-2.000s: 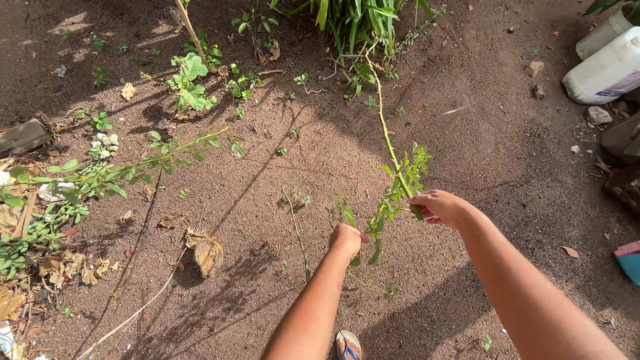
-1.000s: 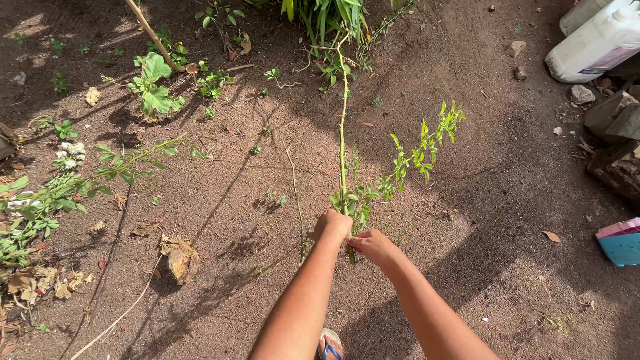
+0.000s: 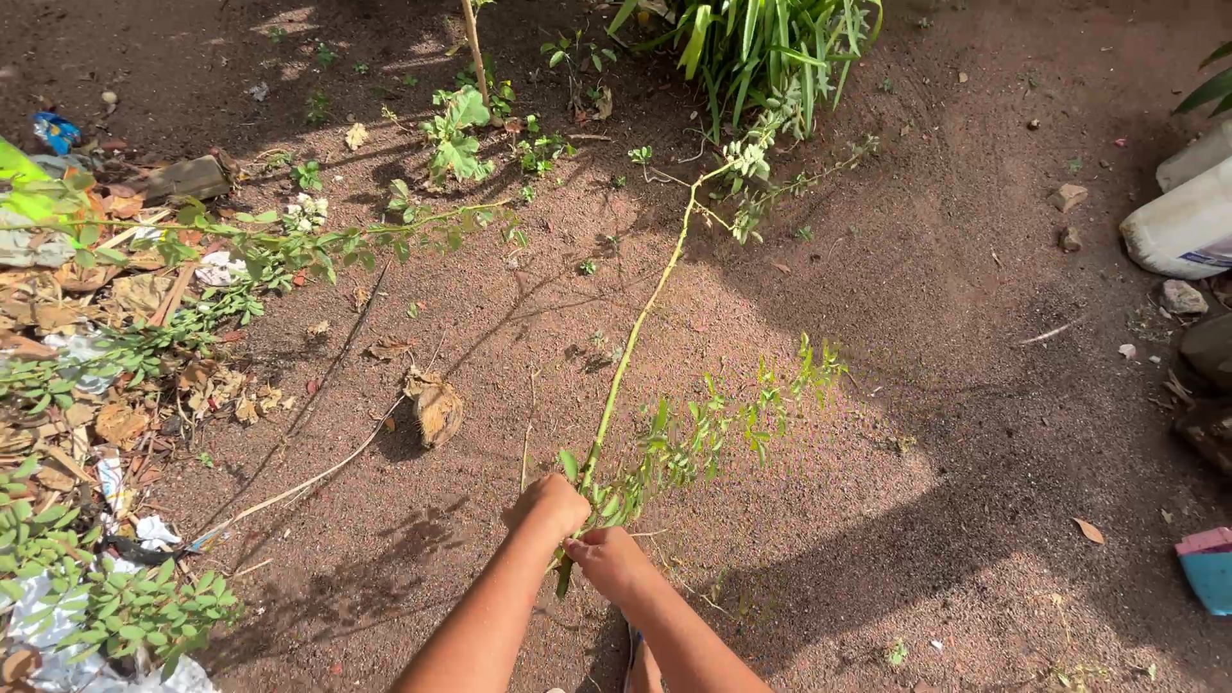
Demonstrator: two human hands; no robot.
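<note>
My left hand (image 3: 549, 507) is closed around the lower part of a long green plant stem (image 3: 635, 332). Right beside it, slightly lower, my right hand (image 3: 606, 560) pinches at the same stem near its cut-looking lower end; the fingertips are partly hidden. From my hands the stem runs up to a leafy top (image 3: 749, 159) near a clump of strap-leaved plants (image 3: 760, 43). A side shoot with small green leaves (image 3: 693, 443) slants up to the right from beside my hands.
Bare reddish soil (image 3: 866, 289) lies around. A dry coconut husk (image 3: 435, 409) sits left of the stem. Dry leaves and litter (image 3: 125, 423) with a leafy branch (image 3: 366, 231) spread at the left. White plastic containers (image 3: 1179, 217), stones (image 3: 1182, 297) and a blue-and-pink object (image 3: 1208, 570) are at the right.
My right hand has moved from higher on the stem down beside my left hand. The leafy side shoot now leans lower to the right than one second ago.
</note>
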